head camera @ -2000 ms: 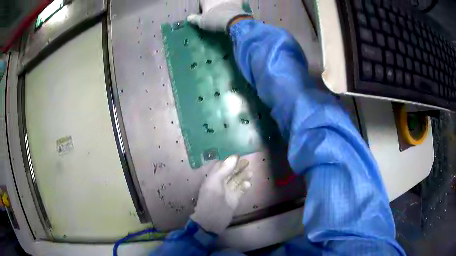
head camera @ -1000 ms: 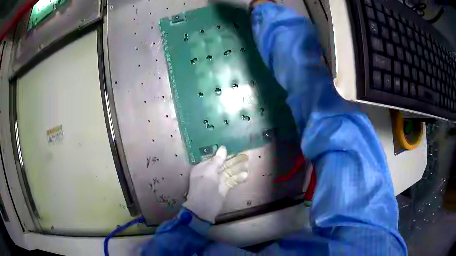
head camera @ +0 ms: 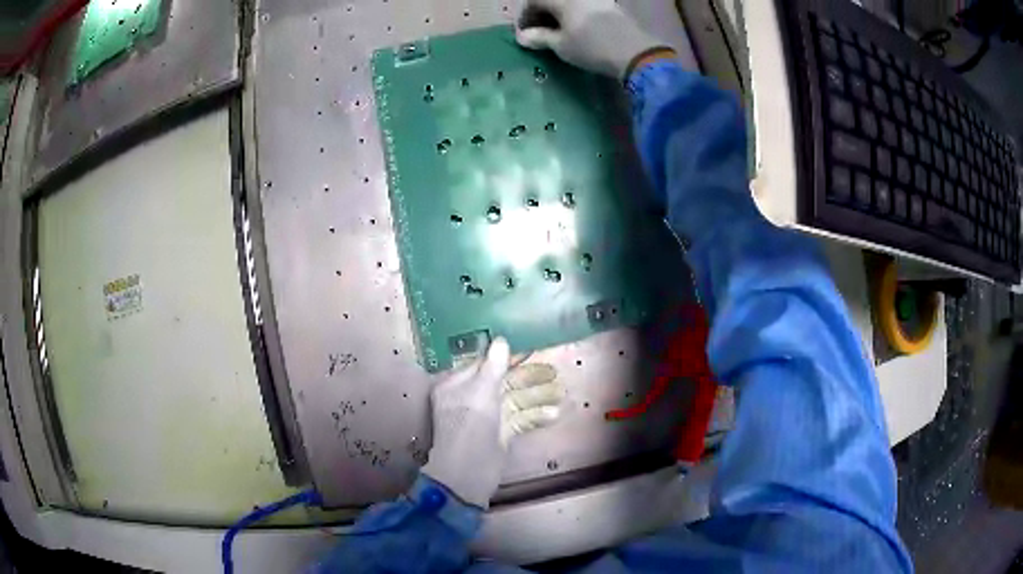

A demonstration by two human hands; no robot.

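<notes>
The green fixture cover (head camera: 421,241), with rows of small holes and dark corner blocks or cutouts, lies on the grey metal table. My left hand (head camera: 477,415), in a white glove, is at its near left corner, thumb against the edge and fingers curled to the right of it. My right hand (head camera: 578,34), also gloved, touches the far edge with bent fingers. Whether either hand grips the cover cannot be told. A bright glare covers the cover's middle; its right side is in shadow.
A red air blow gun (head camera: 698,392) lies near the table's front right, partly behind my right sleeve. A black keyboard (head camera: 897,157) and a yellow-ringed button (head camera: 906,312) are on the right. A pale panel bay (head camera: 157,336) is on the left, with a green piece (head camera: 118,39) above. A blue cord (head camera: 252,518) runs in front.
My right hand left the far edge, went out of the top of the picture, and is back at the far edge, further right. My left hand stays at the near corner. More of the red gun shows.
</notes>
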